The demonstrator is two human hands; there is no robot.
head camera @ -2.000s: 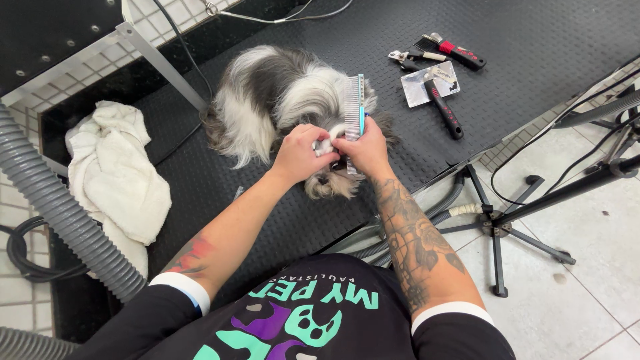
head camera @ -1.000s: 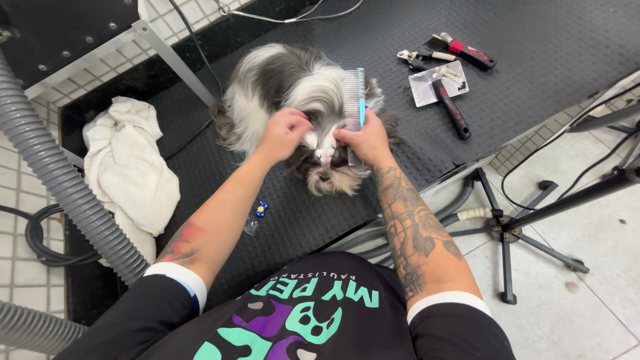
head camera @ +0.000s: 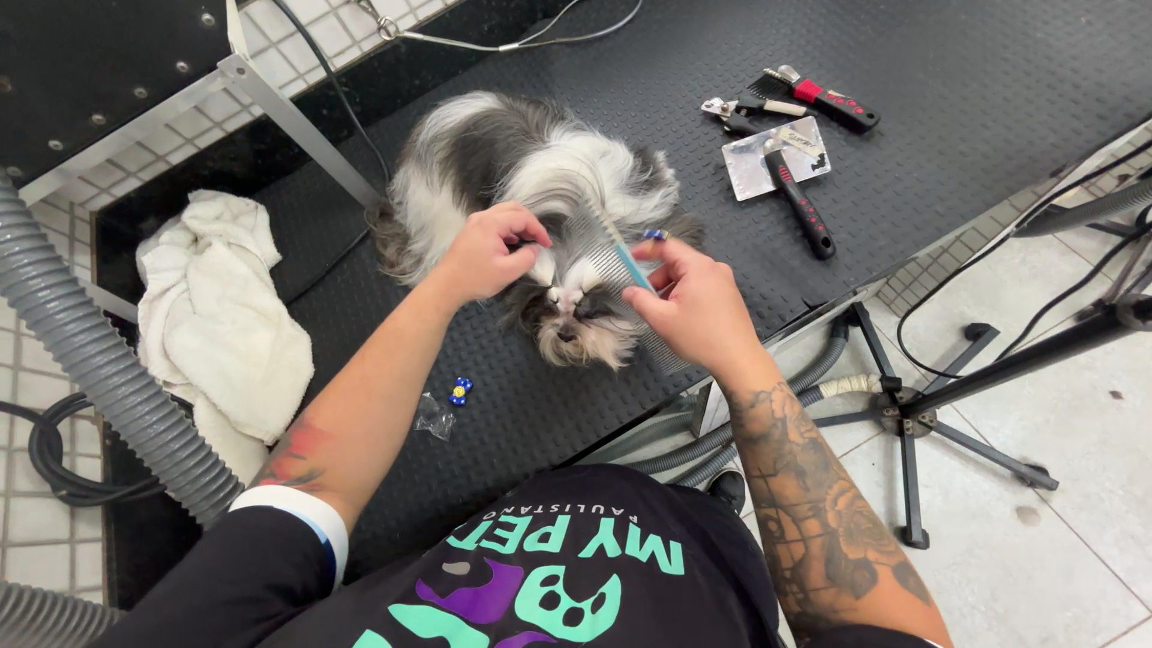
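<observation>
A grey and white long-haired dog (head camera: pixel 567 171) lies on the black textured grooming table, its face toward me. My right hand (head camera: pixel 693 297) holds a metal grooming comb (head camera: pixel 621 261) with a light blue spine over the side of the dog's head. A small blue bow (head camera: pixel 655 235) is at the fingers of that hand. My left hand (head camera: pixel 495 252) is at the top of the dog's head, thumb and forefinger close together; whether hair is between them is hard to tell. Another blue bow with a yellow centre (head camera: pixel 461 391) lies on the table beside a clear plastic wrapper (head camera: pixel 435 417).
A white towel (head camera: pixel 225 315) lies at the left beside a grey corrugated hose (head camera: pixel 99 360). A red and black grooming rake (head camera: pixel 837 103), nail clippers (head camera: pixel 724 112) and a black-handled brush (head camera: pixel 801 198) lie at the upper right. A wheeled stand (head camera: pixel 909 414) is on the floor.
The comb, upright beside the dog's head before, now slants across it. My left hand has moved down a little toward the head from one second ago.
</observation>
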